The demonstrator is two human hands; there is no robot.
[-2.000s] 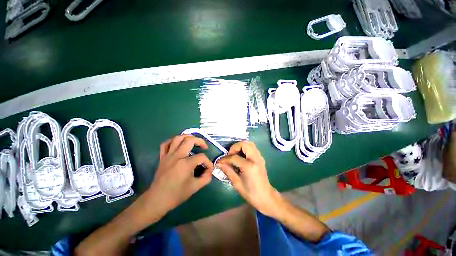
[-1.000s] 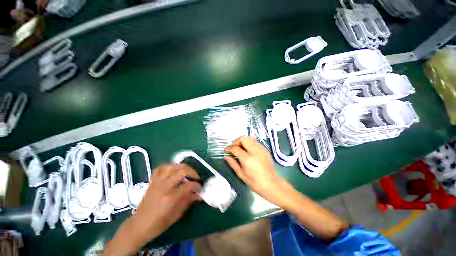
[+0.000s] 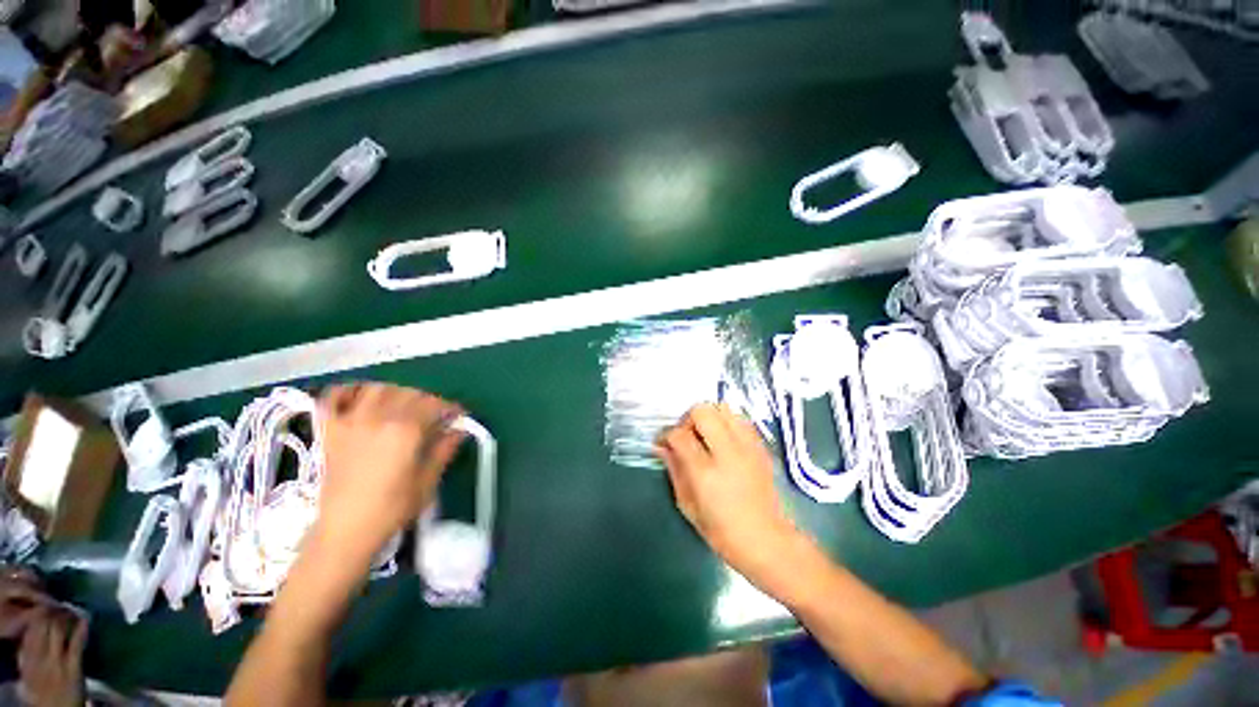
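My left hand (image 3: 380, 463) is at the left-hand group of white looped plastic frames (image 3: 283, 518). Its fingertips are closed on the top of the rightmost frame (image 3: 453, 553), whose round end points toward me; this frame is slightly blurred. My right hand (image 3: 732, 483) is at the lower edge of the pile of thin white pins (image 3: 663, 380), fingers bent and close together. Whether it pinches a pin is too small to tell. Two small frame stacks (image 3: 822, 408) stand just right of the pins.
Dense frame stacks (image 3: 1077, 394) fill the right of the bench. A pale strip (image 3: 552, 312) separates it from the green belt, where single and grouped frames (image 3: 442, 258) lie. A cardboard box (image 3: 55, 463) and another person's hand (image 3: 49, 649) are at far left; a red stool (image 3: 1174, 587) is lower right.
The frame I held near the middle is gone from there, and another frame now lies on the belt. My left hand has moved left to the group. My right hand stays at the pins.
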